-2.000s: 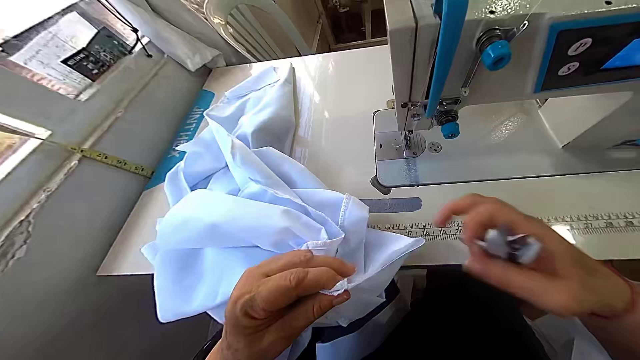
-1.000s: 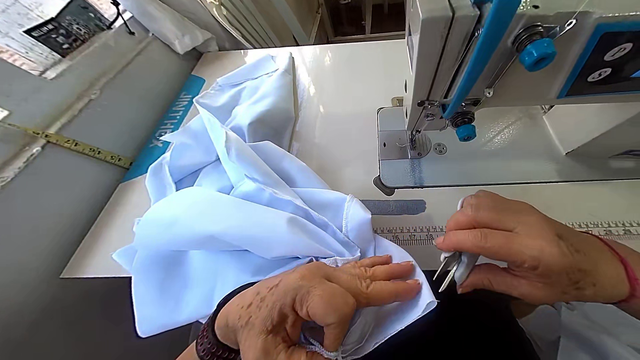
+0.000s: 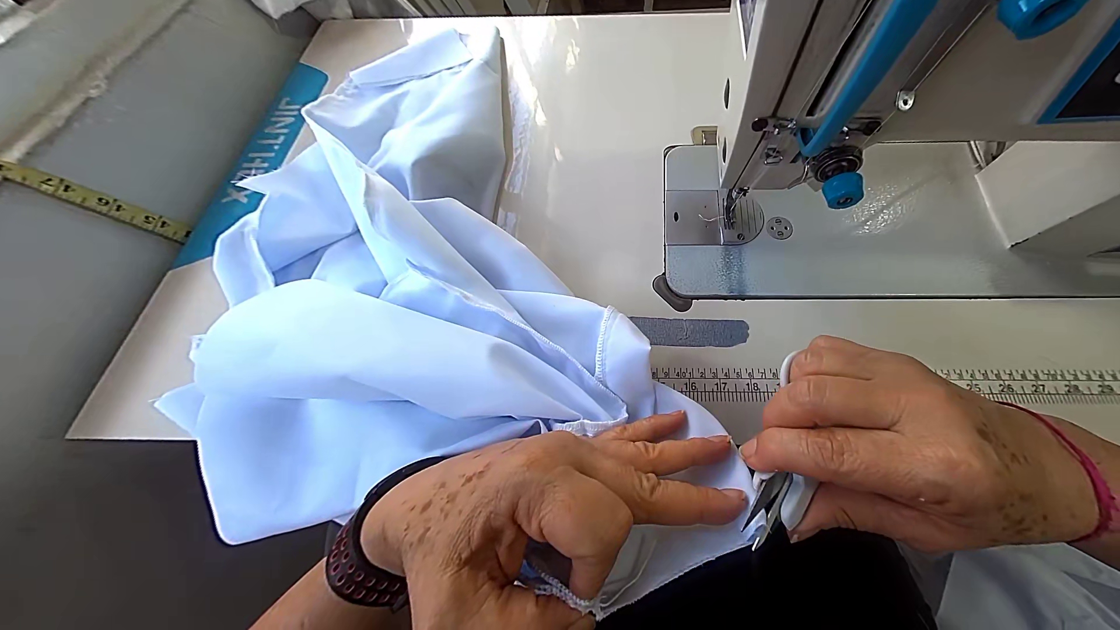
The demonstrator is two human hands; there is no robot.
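Note:
Light blue fabric [image 3: 350, 350], partly stitched along its edges, lies bunched on the left of the sewing table and hangs over its front edge. My left hand [image 3: 542, 507] grips the cloth near its lower edge, with extended fingers pressing on it; a loose thread shows under the palm. My right hand [image 3: 875, 446] holds small thread snips [image 3: 768, 507], whose blades are a little apart at the fabric's right edge, just beside my left fingertips. The palm side of my right hand is hidden.
An industrial sewing machine [image 3: 919, 219] stands at the back right, its needle above the metal plate. A ruler strip [image 3: 717, 385] runs along the table [image 3: 604, 114] front. A yellow measuring tape [image 3: 105, 203] crosses the wall ledge at left. Dark clothing is below.
My right hand has brought the snips to the fabric's edge, beside my left hand. My left fingers have spread out over the cloth since the first frame. The view has shifted closer.

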